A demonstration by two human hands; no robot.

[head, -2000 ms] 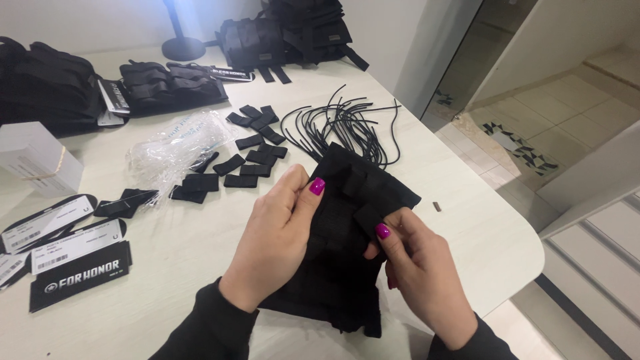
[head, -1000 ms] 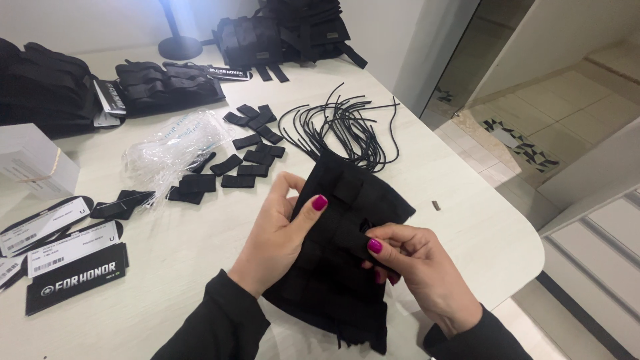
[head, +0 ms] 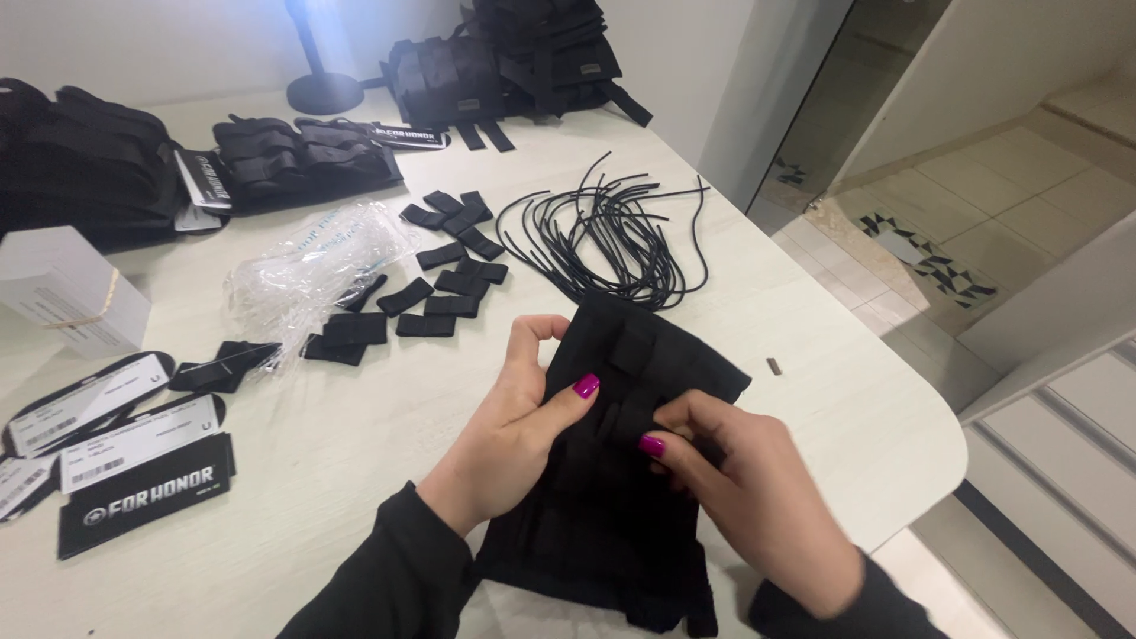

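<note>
A black fabric pouch (head: pixel 612 524) with webbing loops across its face is held tilted above the table's near part. My left hand (head: pixel 524 426) grips its left edge, thumb on the front and fingers behind. With thumb and forefinger, my right hand (head: pixel 737 479) pinches a webbing strap (head: pixel 626 422) near the pouch's middle; its other fingers are partly hidden. Beyond the pouch's top lies a bundle of black cords (head: pixel 612 240). Short folded black webbing pieces (head: pixel 453 306) are scattered to the left of the cords.
A clear plastic bag (head: pixel 311 266), printed tags (head: pixel 146 497) and a banded stack of white cards (head: pixel 75 288) lie at the left. Black pouches (head: pixel 306 164) and a lamp base (head: pixel 324 92) stand behind. A small brown piece (head: pixel 774 366) lies near the table's right edge.
My right thumb and fingers have shifted on the strap at the pouch's middle. The pouch has tilted a little in my hands since the earliest frame.
</note>
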